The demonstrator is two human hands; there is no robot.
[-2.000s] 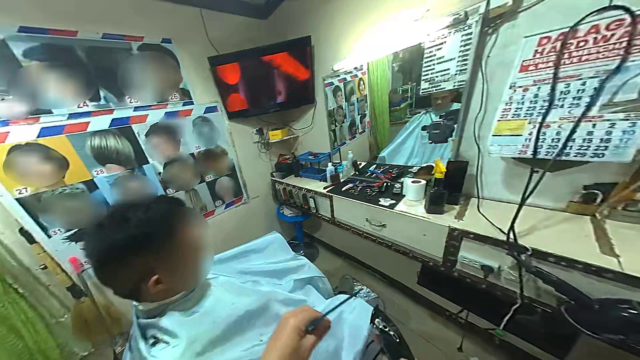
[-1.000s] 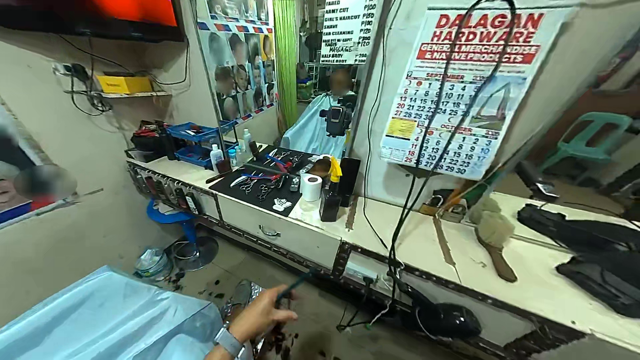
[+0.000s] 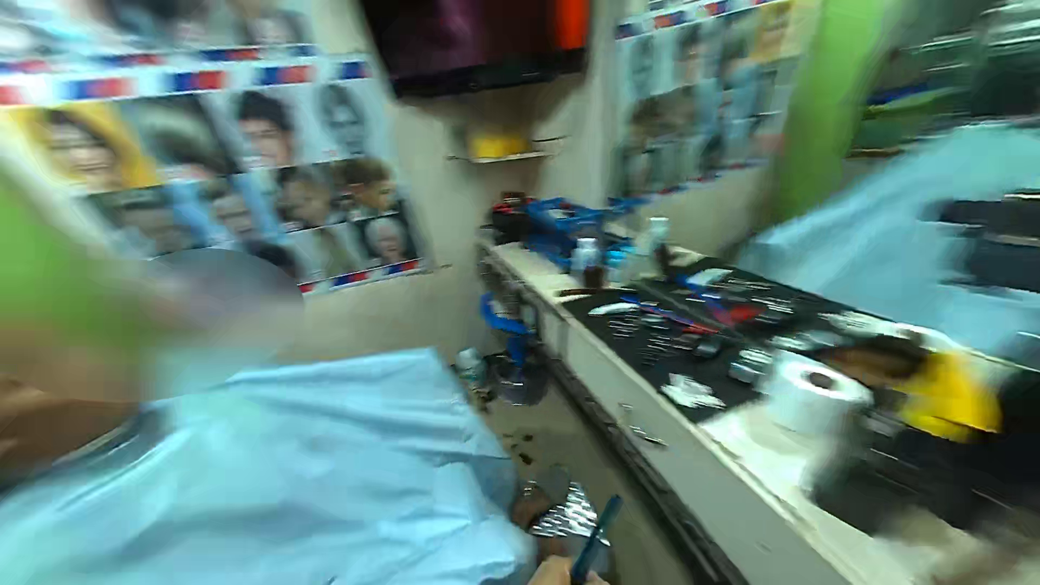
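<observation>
At the bottom edge, only the fingertips of my left hand (image 3: 566,572) show, closed around a thin dark teal implement (image 3: 597,536). It tilts up to the right; its exact kind cannot be told. Left of the hand, a light blue cape (image 3: 325,479) covers a seated person, whose head is at the far left, blurred. The right hand is out of view.
A counter (image 3: 699,479) runs along the right. On it are a black mat (image 3: 617,345) with scissors and tools, a toilet paper roll (image 3: 812,394) and blue baskets (image 3: 569,223). A blue stool (image 3: 508,325) stands near the far wall.
The view has swung left since a second ago, bringing the seated person and the posters back in. My left hand still holds the thin implement and now sits at the bottom edge.
</observation>
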